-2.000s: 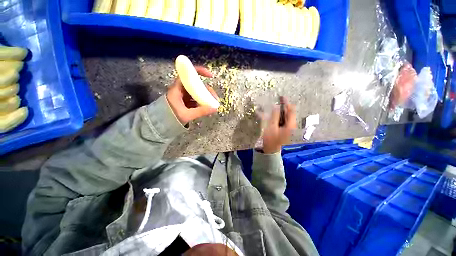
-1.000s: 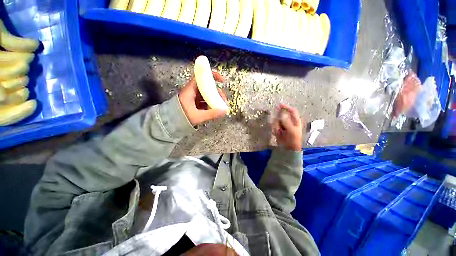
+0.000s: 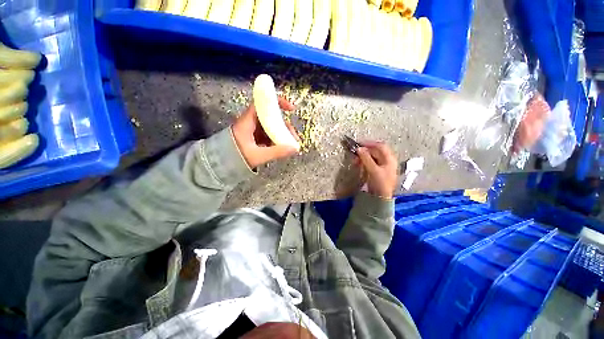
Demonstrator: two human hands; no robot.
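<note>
A pale yellow imitation banana (image 3: 268, 112) is held in my left hand (image 3: 250, 140), above the table left of centre. One end points up and away, the other down by my thumb. My right hand (image 3: 380, 167) is to its right, apart from it, holding small dark snips (image 3: 352, 143) with their tip towards the banana. Most of the snips is hidden in my fingers. Yellow trimmings (image 3: 311, 116) lie scattered on the speckled table between and beyond my hands.
A long blue tray (image 3: 278, 45) of bananas in rows is at the top. Another blue tray (image 3: 99, 162) with piled bananas is at left. White scraps (image 3: 412, 171) and clear bags (image 3: 559, 136) with a reddish lump lie right. Stacked blue crates (image 3: 463, 265) stand below right.
The snips now show clearly in my right hand, which was blurred earlier. My left hand still holds the banana, with little movement. The whole view has shifted slightly.
</note>
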